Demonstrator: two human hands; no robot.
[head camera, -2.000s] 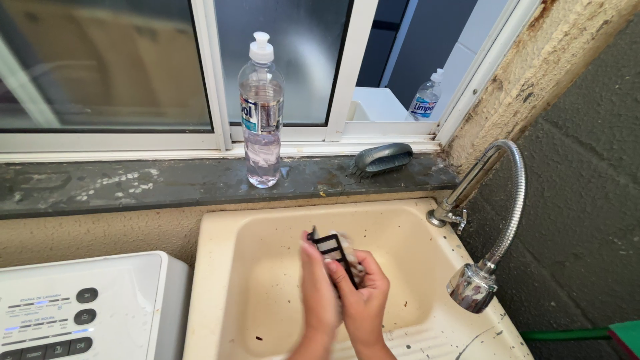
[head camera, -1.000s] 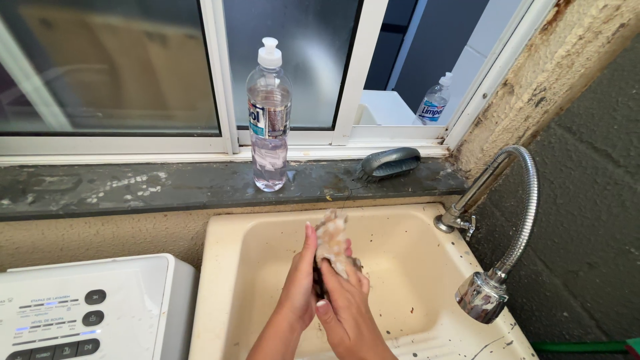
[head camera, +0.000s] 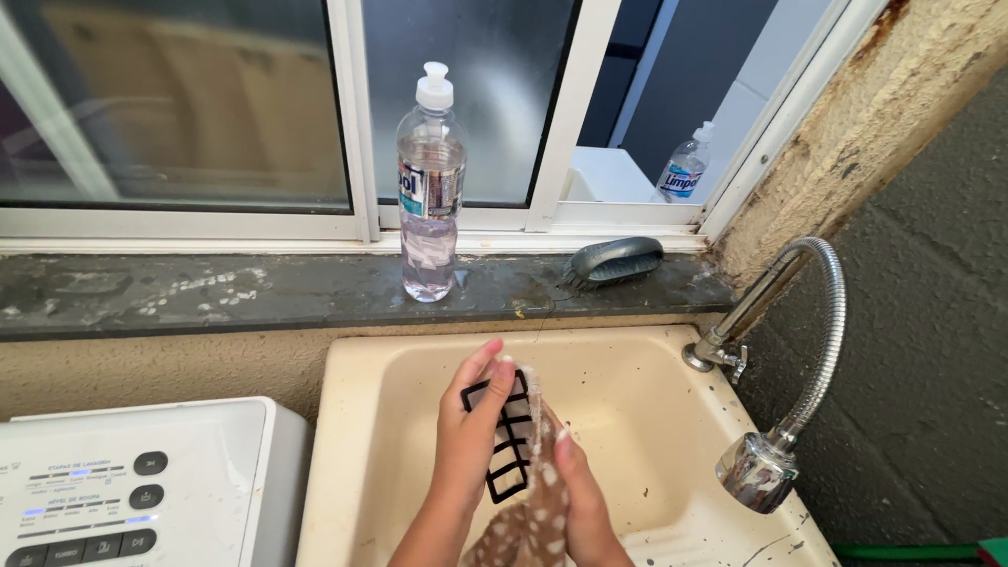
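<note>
Over the cream utility sink (head camera: 354, 441), my left hand (head camera: 465, 425) grips a small black grid-like frame (head camera: 512, 425) between thumb and fingers. Pressed against the frame's right side is a brown cloth with white spots (head camera: 543, 488), which my right hand (head camera: 583, 488) holds along its edge. The cloth hangs down past the lower edge of the view. Behind the sink, a clear Limpol detergent bottle (head camera: 431, 189) with a white cap stands upright on the dark stone sill (head camera: 197, 295), and a dark scrub brush (head camera: 614, 261) lies to its right.
At the sink's right is a chrome faucet with a flexible neck (head camera: 831, 339), its spray head hanging over the rim. A white washing machine (head camera: 228, 465) stands at the left. Beyond the partly open sliding window (head camera: 543, 118) is a second detergent bottle (head camera: 683, 169).
The hands have moved apart, and the black frame, mostly hidden one second ago, shows plainly. The cloth, bunched between the hands before, now hangs down.
</note>
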